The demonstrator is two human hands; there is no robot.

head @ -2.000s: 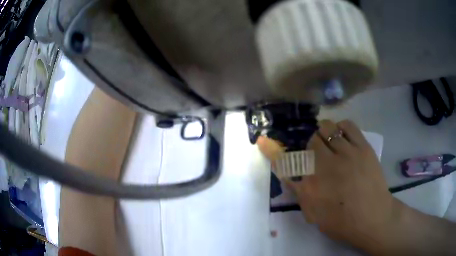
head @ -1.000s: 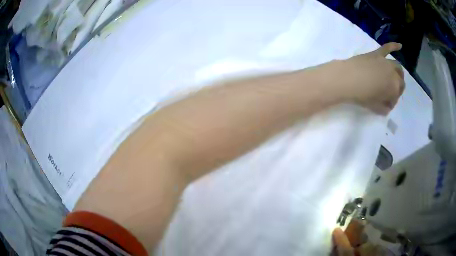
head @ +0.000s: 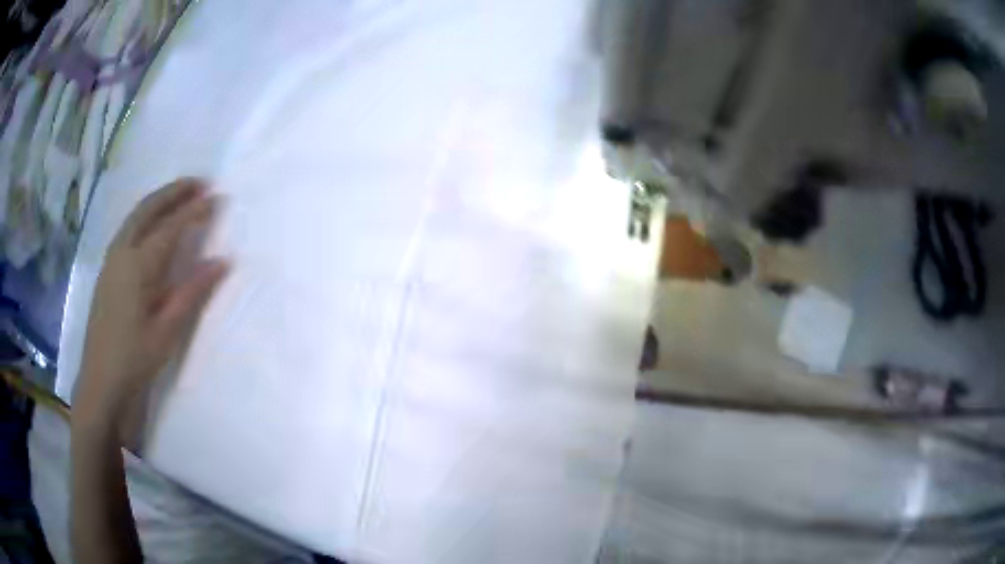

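A white fabric panel [head: 496, 364] lies flat across the table, with a thin seam line running down its middle. Its right edge passes under the presser foot [head: 643, 209] in the lamp glow. The blurred machine head [head: 760, 99] stands above at the upper right. My left hand [head: 165, 275] is at the panel's left side, fingers apart and bent, holding nothing that I can see. My right hand is not in view. An orange-brown block [head: 692, 249] sits beside the foot.
Black looped scissor handles [head: 950, 259], a white rounded square [head: 816, 328] and pink and dark snips [head: 917, 389] lie on the machine bed [head: 727, 353]. White bundles [head: 88, 88] with mauve strips are at the far left. A yellow frame bar [head: 33, 388] shows at lower left.
My left hand has come back from the far side of the table to its left side. My right hand has left the foot area and the view. The camera view has also shifted.
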